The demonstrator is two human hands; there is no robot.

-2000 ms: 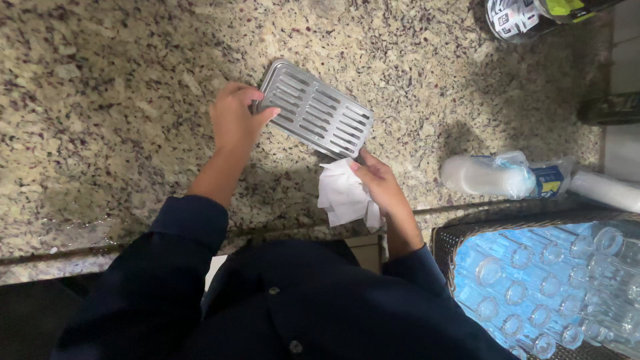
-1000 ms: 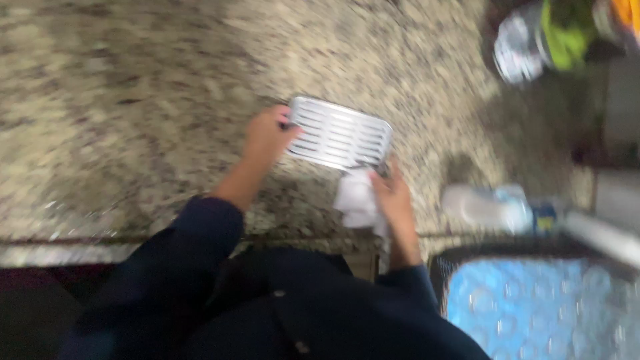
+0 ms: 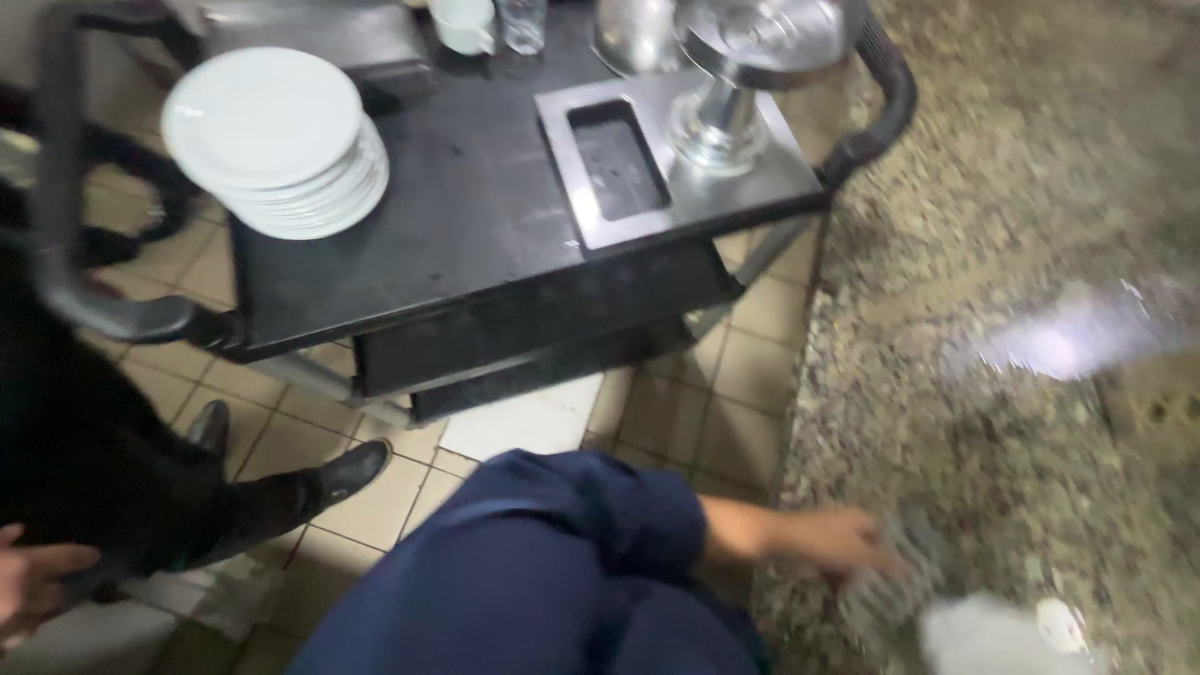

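Observation:
My left hand (image 3: pixel 848 544) is at the lower right, over the granite counter. Its fingers are on the end of a slotted metal tray (image 3: pixel 895 574), which is blurred. Beside the tray, at the bottom edge, lies a white cloth (image 3: pixel 989 637), partly cut off by the frame. My right hand does not show.
A black cart (image 3: pixel 469 216) stands beside the granite counter (image 3: pixel 937 309). It bears stacked white plates (image 3: pixel 267 122), a white cup (image 3: pixel 464 23), a steel panel with a rectangular recess (image 3: pixel 581 178) and a metal stand (image 3: pixel 722 112). A person in dark clothes (image 3: pixel 103 441) stands at left.
The view has swung far left, bringing the cart and the person into sight. The glass crate and bottles are out of view, as is my right hand, which was at the cloth and tray.

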